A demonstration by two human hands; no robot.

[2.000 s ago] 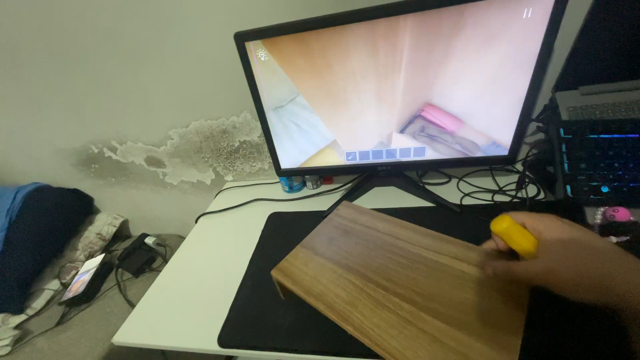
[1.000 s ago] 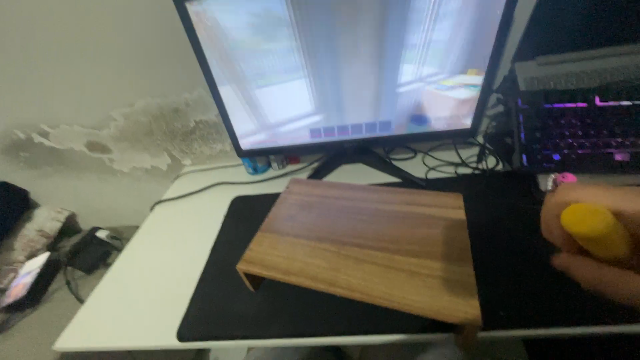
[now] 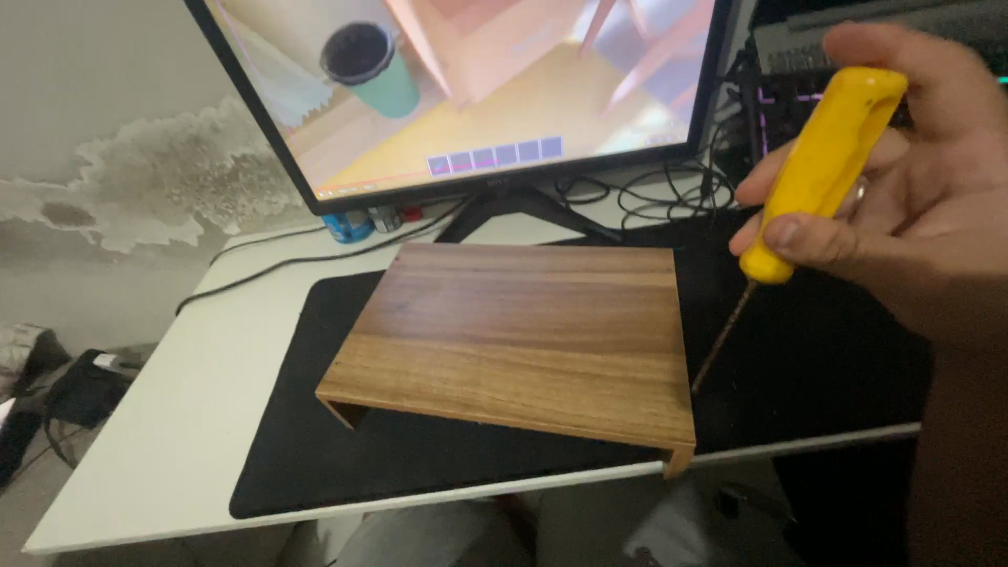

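Observation:
My right hand (image 3: 890,197) is raised at the right, its fingers around the yellow handle of a screwdriver (image 3: 823,157). The thin, rusty-looking shaft points down and to the left, its tip beside the right edge of a wooden stand (image 3: 520,331); whether they touch I cannot tell. The stand has a flat wood-grain top on short side legs and sits at an angle on a black desk mat (image 3: 291,457). Its front right leg is at the desk's front edge. My left hand is not in view.
A monitor (image 3: 504,185) on a black stand is behind the wooden stand on the white desk (image 3: 181,378). Loose black cables (image 3: 669,189) and a blue can (image 3: 348,227) are near its base. A lit keyboard (image 3: 776,118) is at the upper right, partly behind my hand.
The wooden stand has turned on the mat since the earliest frame. My right hand has turned the screwdriver, whose shaft now shows pointing down. The monitor's picture has changed.

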